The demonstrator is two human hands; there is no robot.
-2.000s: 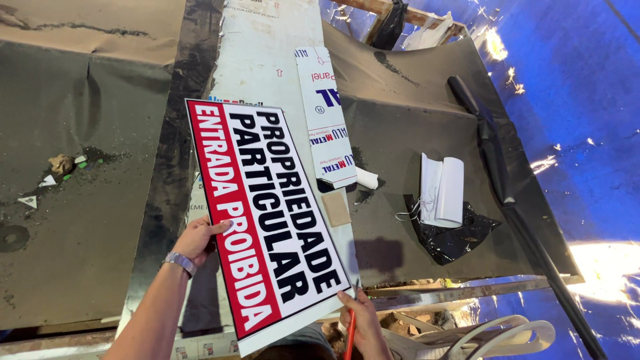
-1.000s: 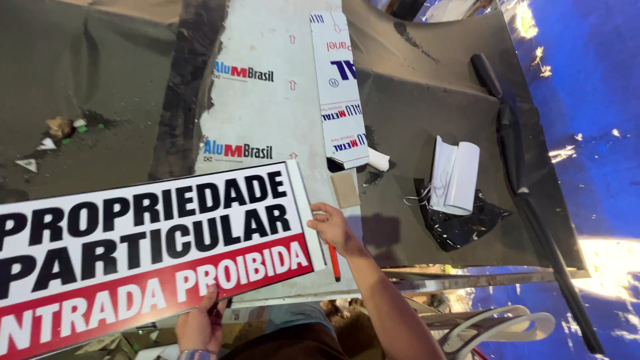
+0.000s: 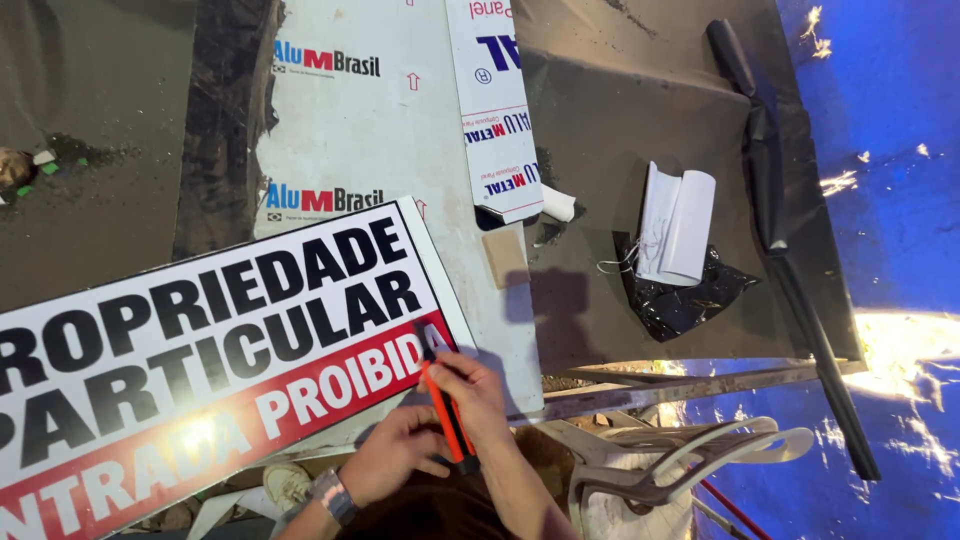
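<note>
A printed sign panel with black letters and a red band lies slanted over a white aluminium composite panel, its left end out of view. My right hand holds an orange and black utility knife whose dark tip lies over the sign's right end. My left hand, with a watch on the wrist, is just below the sign's lower edge, beside the knife; whether its fingers touch the knife cannot be told.
A narrow printed panel strip and a tan block lie right of the sign. Farther right are rolled white sheets on black plastic and a long black roll. A plastic chair stands near the lower right.
My right hand has left the sign's right edge, and the knife now points up over the sign. My left hand has moved off the sign's lower edge. Earlier, the sign was turned from steep to slanted.
</note>
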